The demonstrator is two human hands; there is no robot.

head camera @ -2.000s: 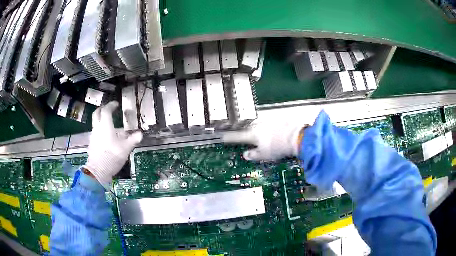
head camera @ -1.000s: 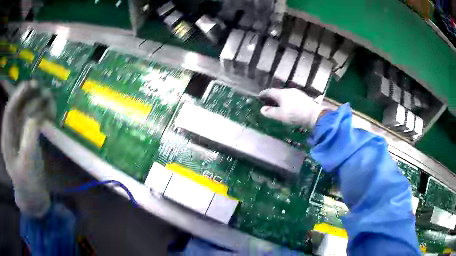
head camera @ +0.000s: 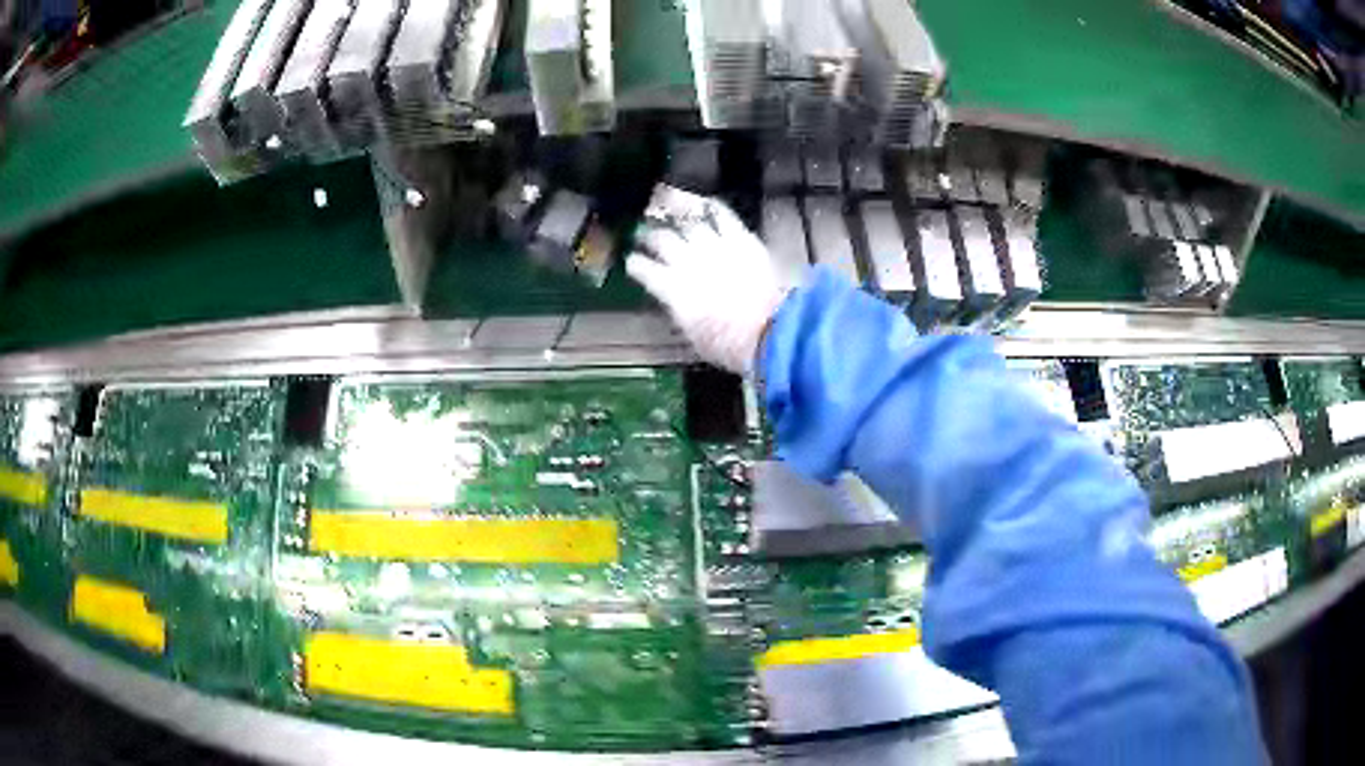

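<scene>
My right hand (head camera: 707,287), in a white glove and blue sleeve, reaches into the lower shelf. Its fingers are at a small silver block (head camera: 681,205); blur hides whether they grip it. Just left of it, a few loose small blocks (head camera: 562,222) lie at angles, one with a yellowish part. Right of the hand, small heatsinks (head camera: 883,252) stand in rows, partly behind the glove and sleeve. My left hand is not in view.
Long finned heatsinks (head camera: 566,68) stand on the green upper shelf above the hand. An upright divider (head camera: 404,225) is left of the loose blocks. Green circuit boards (head camera: 494,449) with yellow strips run below, behind the metal rail (head camera: 225,347). More small heatsinks (head camera: 1198,270) stand far right.
My right hand has moved from above the boards up into the shelf, to the loose blocks. My left hand has left the picture. The view has turned and levelled.
</scene>
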